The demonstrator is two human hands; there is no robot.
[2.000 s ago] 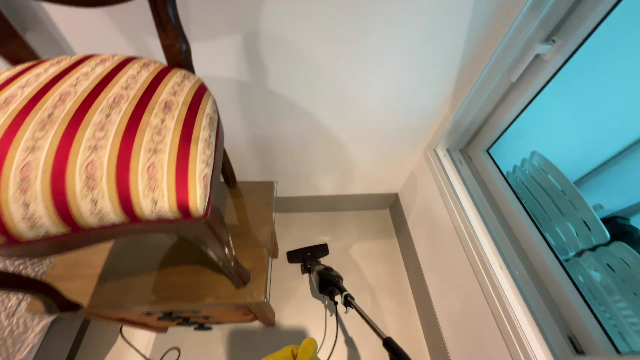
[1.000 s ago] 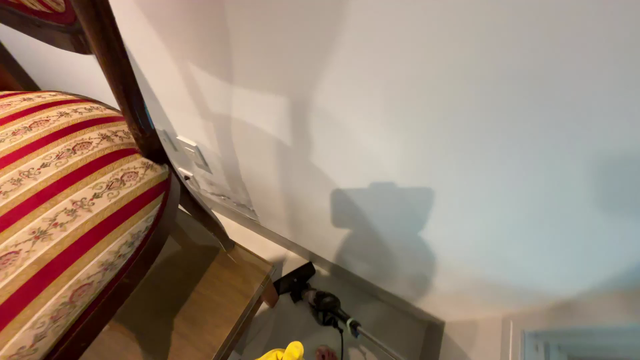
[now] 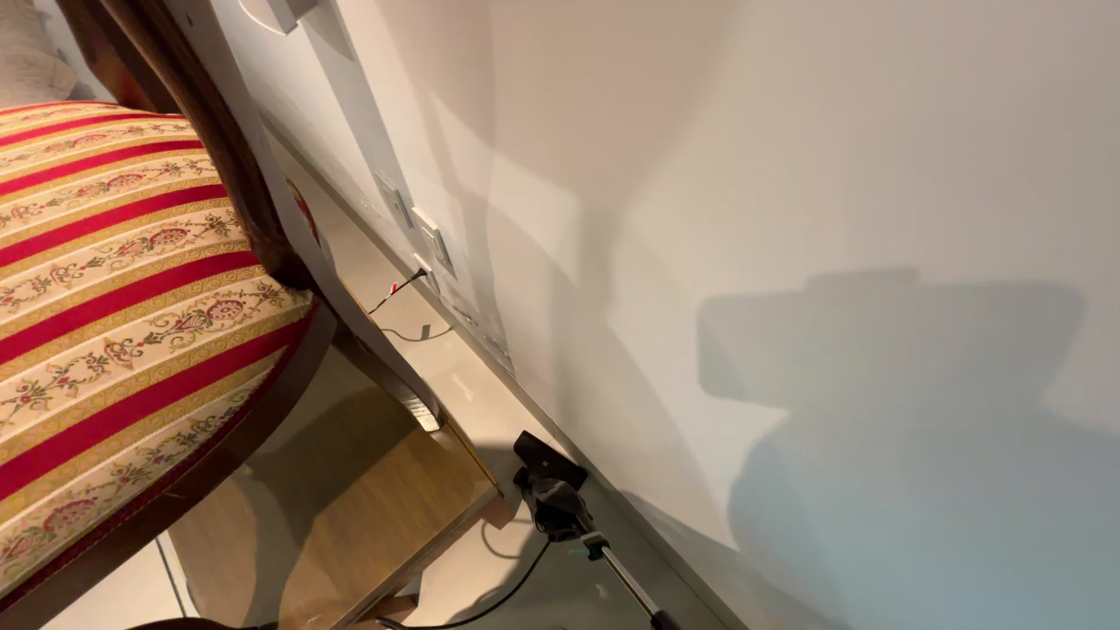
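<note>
Neither of my hands shows in the head view now. A black stick vacuum cleaner point(image 3: 556, 507) with a metal tube lies low at the centre, its dark floor head point(image 3: 549, 459) close to the skirting board. What holds its handle, if anything, is hidden below the bottom edge. A black cord point(image 3: 516, 591) runs from it towards the lower left. Left of the floor head is a low wooden table point(image 3: 385, 507). A dark wooden chair with a red and gold striped seat point(image 3: 131, 332) stands on the table.
The white wall point(image 3: 831, 175) rises along the right side. Wall sockets point(image 3: 431, 236) sit low on it, with a plugged-in cable point(image 3: 398, 290) beyond the table. The skirting board point(image 3: 647, 534) borders the floor. A chair leg point(image 3: 394, 385) rests near the table's edge.
The view has swung left along the wall, bringing the sockets closer and losing the window. A yellow-gloved hand, visible at the bottom edge in both earlier frames, is out of view.
</note>
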